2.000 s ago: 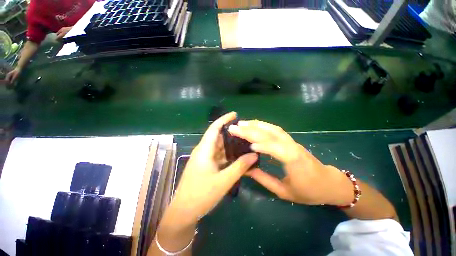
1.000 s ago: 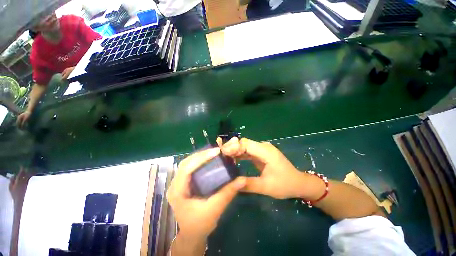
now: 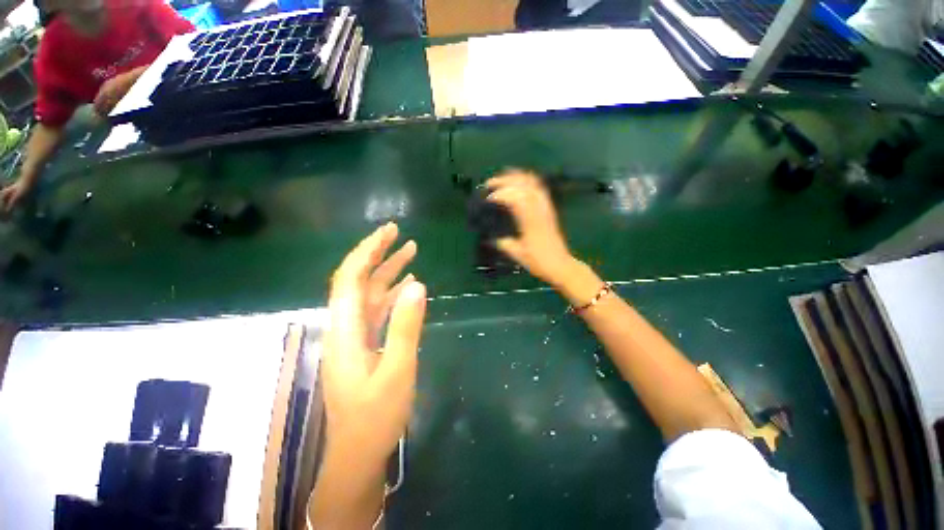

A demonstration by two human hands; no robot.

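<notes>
My right hand (image 3: pixel 533 233) is stretched out over the green conveyor belt, slightly blurred. Its fingers are around a black unit (image 3: pixel 491 223) at their left side; whether the unit touches the belt cannot be told. My left hand (image 3: pixel 367 357) is raised near the belt's front edge, empty, with its fingers apart and pointing up. Black cases (image 3: pixel 166 476) stand stacked in rows on the white sheet (image 3: pixel 62 362) at the lower left.
Blurred black corded parts (image 3: pixel 795 171) lie on the belt (image 3: pixel 342 259). Beyond it are stacked black trays (image 3: pixel 248 62) and a person in red (image 3: pixel 93 62). Layered boards (image 3: pixel 859 383) stand at the right. A tan scrap (image 3: pixel 725 399) lies by my right forearm.
My hands have separated. My right hand has moved forward over the belt with a black unit. My left hand has let go and opened. The pronged black unit is no longer between both hands.
</notes>
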